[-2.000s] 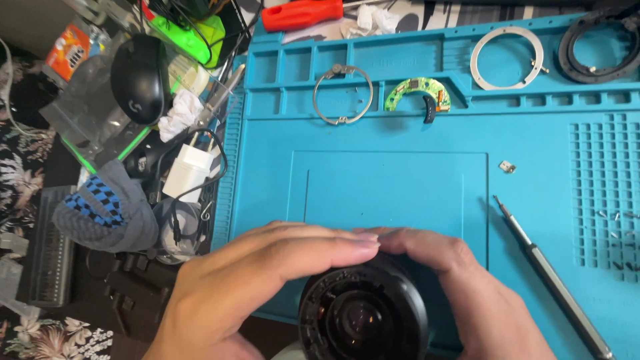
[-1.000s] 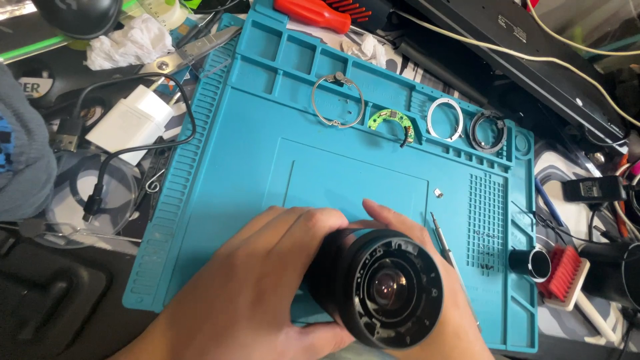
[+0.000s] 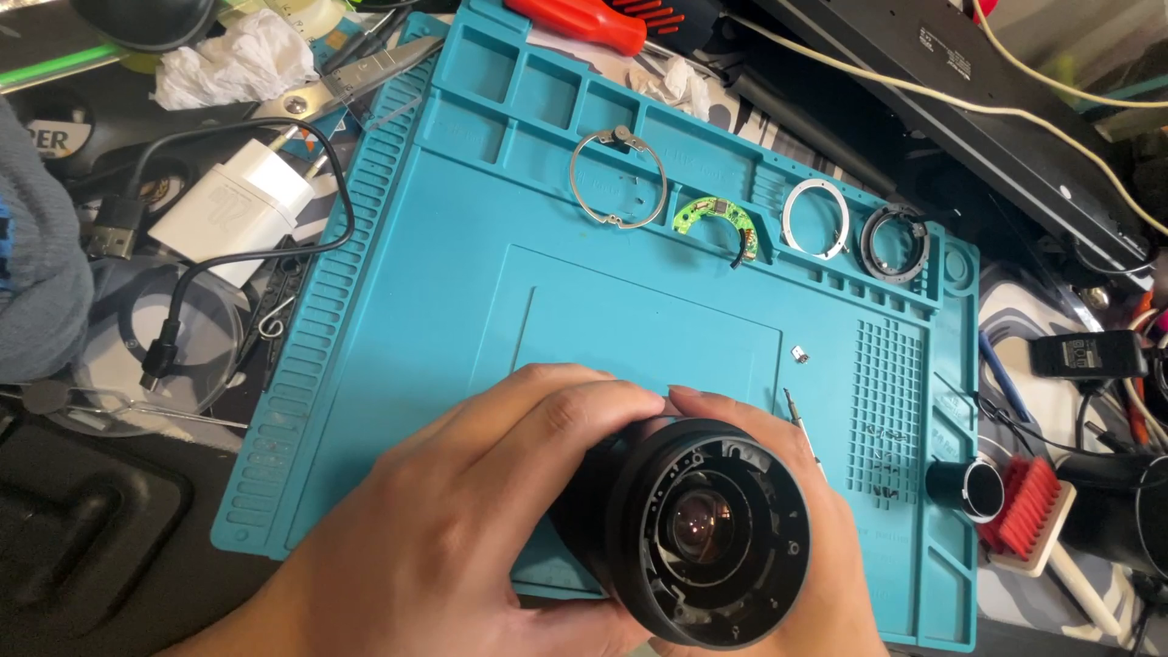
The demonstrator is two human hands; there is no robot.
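A black camera lens barrel [image 3: 707,538] is held between both hands over the lower part of the teal silicone repair mat [image 3: 620,319]; its open rear, with inner glass, faces the camera. My left hand [image 3: 456,502] wraps its left side, thumb below. Around its right side curls my right hand [image 3: 803,493], partly hidden by the barrel. Along the mat's top compartments lie a thin metal ring [image 3: 577,187], a curved green circuit board [image 3: 721,215], a silver lens mount ring [image 3: 788,219] and a black ring [image 3: 867,251]. A screwdriver [image 3: 799,422] and a small metal part [image 3: 799,354] rest beyond my right hand.
Small screws [image 3: 885,465] lie on the mat's grid. A black cylinder [image 3: 954,485] and a red-bristled brush [image 3: 1027,511] sit right. Left are a white charger [image 3: 233,210], a black cable [image 3: 265,254] and scissors [image 3: 365,78]. A red screwdriver handle [image 3: 584,23] lies at the top.
The view has shifted widely, now showing more of the mat's right side. Both hands keep hold of the lens barrel, which has tilted so that its open end faces the camera more.
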